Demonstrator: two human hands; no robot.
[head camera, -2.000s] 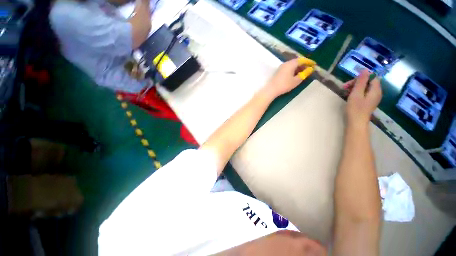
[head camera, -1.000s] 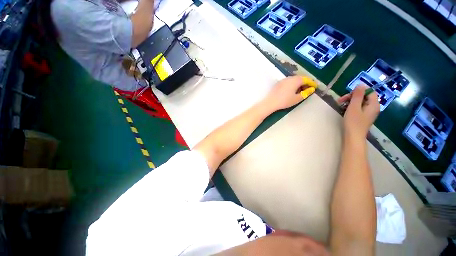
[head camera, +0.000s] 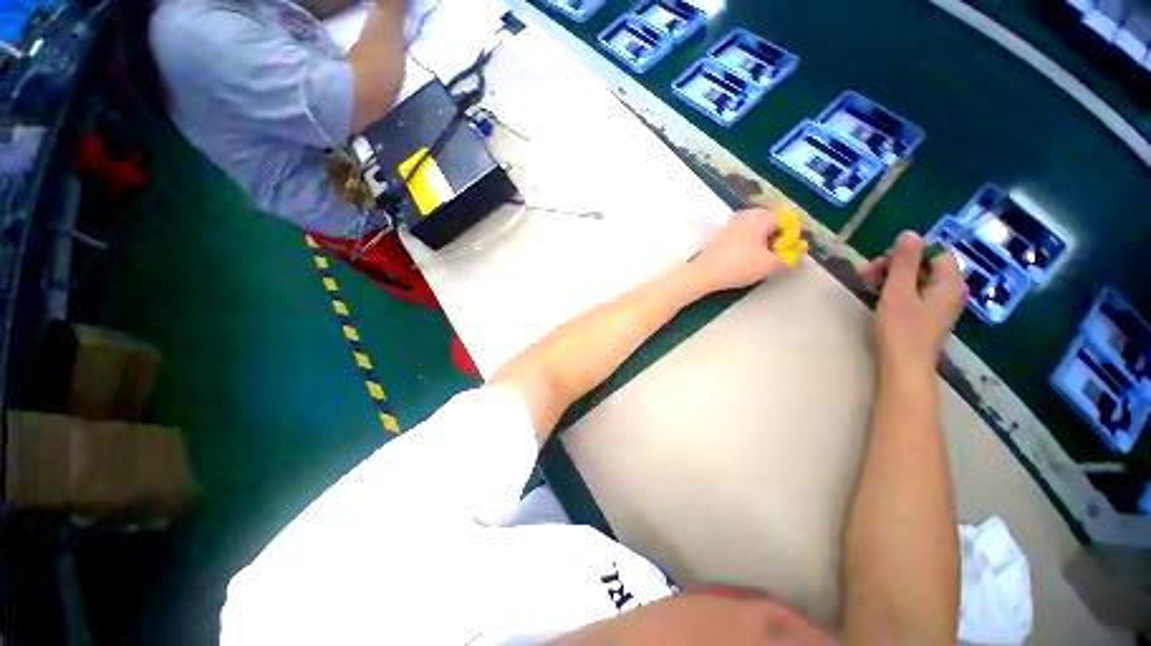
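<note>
My right hand (head camera: 915, 297) is at the bench edge beside the conveyor, with its fingers around a small tool with a green grip (head camera: 934, 252); the tool's tip cannot be made out. A blue two-part housing (head camera: 997, 252) with dark and light parts inside lies on the belt just beyond this hand. My left hand (head camera: 745, 249) is at the far edge of the beige board (head camera: 732, 429). Its fingertips wear yellow finger cots (head camera: 789, 237) and are curled close together; no object shows in it, but the inside of the grip is hidden.
More blue housings (head camera: 846, 145) lie in a row on the green conveyor (head camera: 871, 63). A thin bar (head camera: 873, 202) sticks out over the belt between my hands. A black box (head camera: 442, 164) with cables and a person's arm (head camera: 376, 63) are at upper left. A white cloth (head camera: 995, 581) lies at right.
The housings have moved along the belt towards the lower right. My left fingers have curled closer together. My right hand stays near the belt edge with the tool, whose shaft showed over a housing earlier.
</note>
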